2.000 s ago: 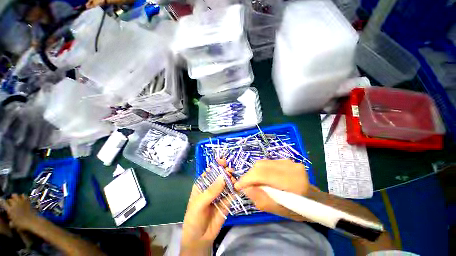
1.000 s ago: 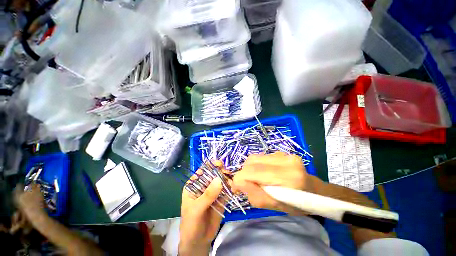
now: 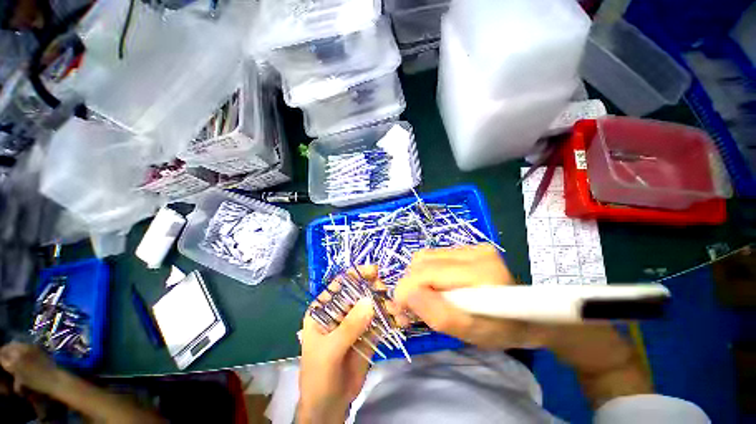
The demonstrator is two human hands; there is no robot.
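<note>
My left hand (image 3: 336,344) holds a fanned bunch of slim metal rods (image 3: 352,305) over the front left of the blue parts tray (image 3: 312,248). The rods' thin ends stick out past the fingers. My right hand (image 3: 452,290) grips a white pen-like tool (image 3: 530,304) with a dark end that points right. Its fingertips are at the right side of the bunch; the tool's tip is hidden by the fingers. More rods lie heaped in the tray behind both hands.
Left are a clear box of white pieces (image 3: 249,236), a scale (image 3: 189,319) and another blue tray (image 3: 98,306) with a person's hand (image 3: 29,364) near it. Behind are a clear parts box (image 3: 365,164), stacked boxes (image 3: 344,74) and a white container (image 3: 506,83). Right are a printed sheet (image 3: 566,248) and red tray (image 3: 696,214).
The pen-like tool has swung up to nearly level. My left hand still holds the fanned rods. The other person's hand has moved left from the small blue tray. The view has shifted slightly.
</note>
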